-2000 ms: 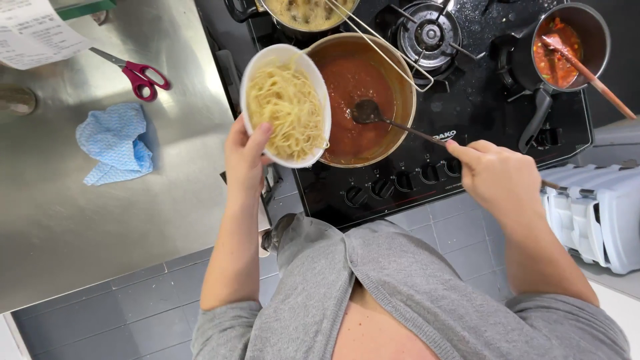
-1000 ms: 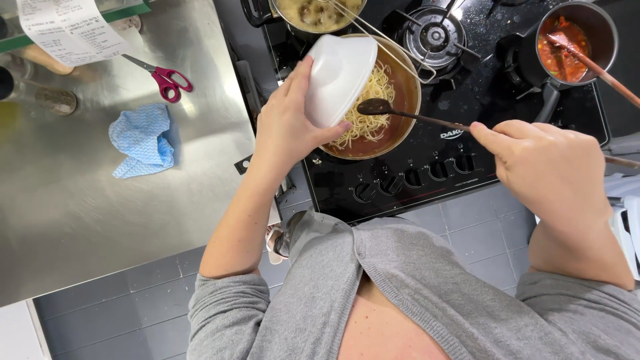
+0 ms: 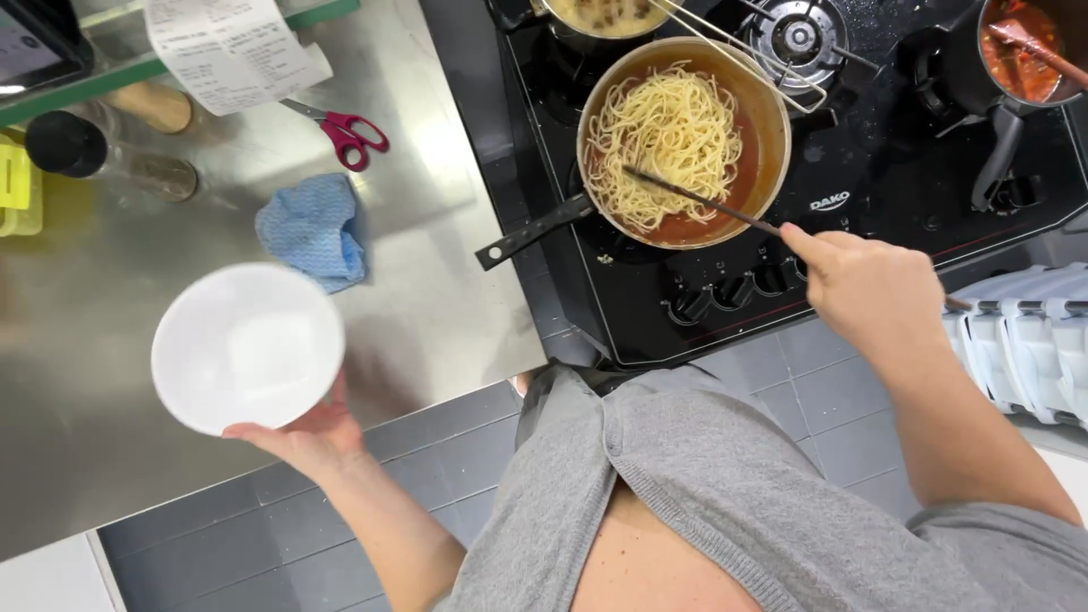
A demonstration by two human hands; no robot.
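Observation:
My left hand grips the rim of an empty white bowl over the steel counter. My right hand holds a long dark-handled spoon, whose head is hidden in the spaghetti. The pasta lies heaped in red sauce inside a frying pan on the black gas hob. The pan's black handle points toward the counter's edge.
Behind the pan stands a pot of pale food, with metal tong-like arms across the pan's rim. A saucepan holds chunky red sauce. On the counter are scissors, a blue cloth, a grinder and printed paper.
The spaghetti was in the bowl and is now in the pan. My left hand has carried the emptied bowl left over the counter. The spoon now reaches into the pasta.

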